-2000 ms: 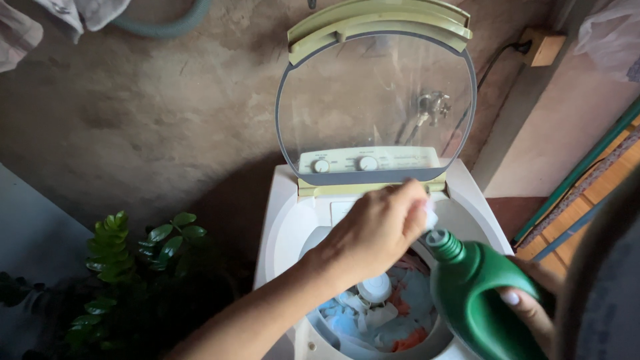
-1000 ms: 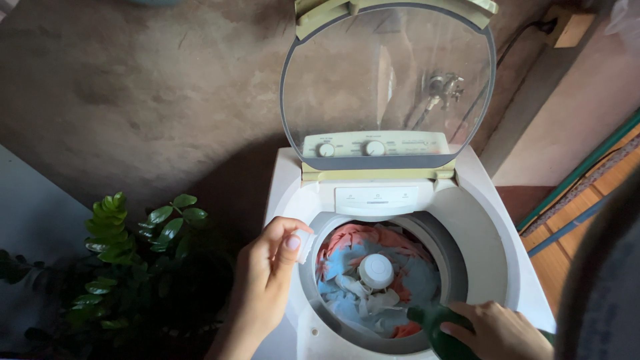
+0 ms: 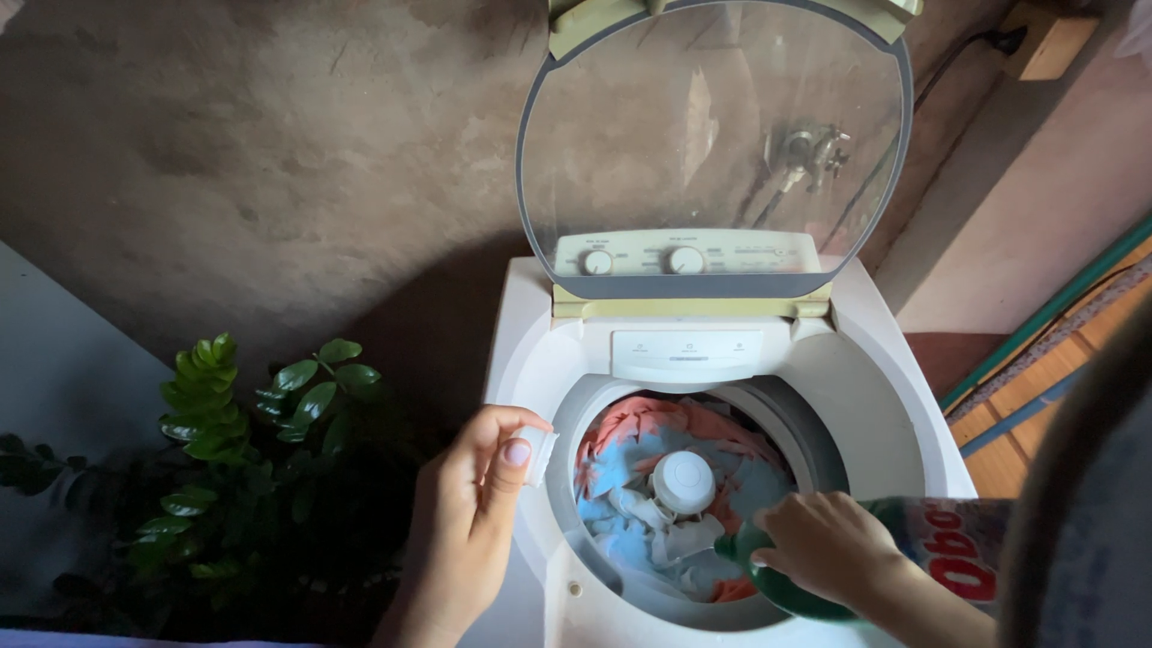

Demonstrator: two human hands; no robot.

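Note:
My left hand [image 3: 477, 504] pinches a white bottle cap [image 3: 537, 455] between thumb and fingers, at the left rim of a white top-loading washing machine [image 3: 864, 396]. A green plastic bottle [image 3: 801, 594] lies tilted in my right hand [image 3: 823, 544], its neck over the right side of the drum opening. Thin liquid seems to run from its mouth. Inside the drum, light blue and coral laundry [image 3: 648, 427] surrounds the white agitator cap [image 3: 683, 482].
The clear lid [image 3: 711, 117] stands raised against the wall, with a tap [image 3: 810, 153] behind it. The control panel [image 3: 729, 254] shows through the lid. A leafy plant [image 3: 202, 405] grows at the left; green and blue pipes [image 3: 1071, 288] run at the right.
My left hand has moved from the bottle's mouth to the left rim, carrying the white cap. The bottle, held more upright two seconds ago, is now tipped over the drum.

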